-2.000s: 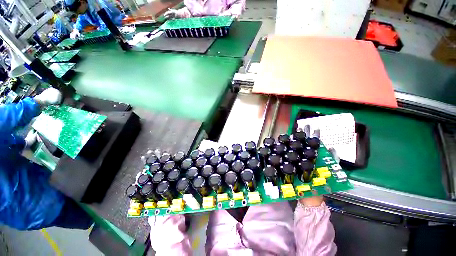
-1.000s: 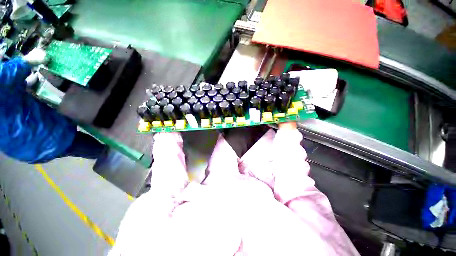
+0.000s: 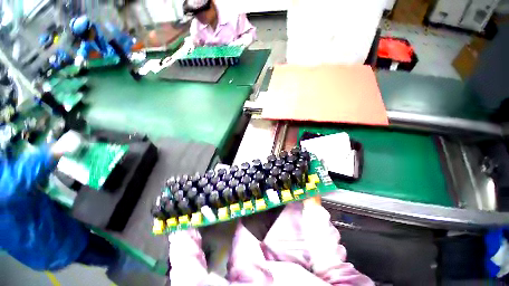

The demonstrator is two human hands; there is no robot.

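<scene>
A long green circuit board is held up in front of me, its fitted side with rows of black capacitors facing up and towards me. Small yellow blocks and a few white blocks line its near edge. The board slants, its right end farther from me. My left hand is under the near edge at the left, mostly hidden by the board. My right hand holds the near edge towards the right end; only a small part shows. Both sleeves are pink.
Dark foam lies on the green bench left. An orange board lies across the rails beyond. A white sheet rests on a black tray. A person in blue handles another board at left; a person in pink sits across.
The view first tipped down, then back up. The board's right end now sits higher in view than its left. It stays held in both hands.
</scene>
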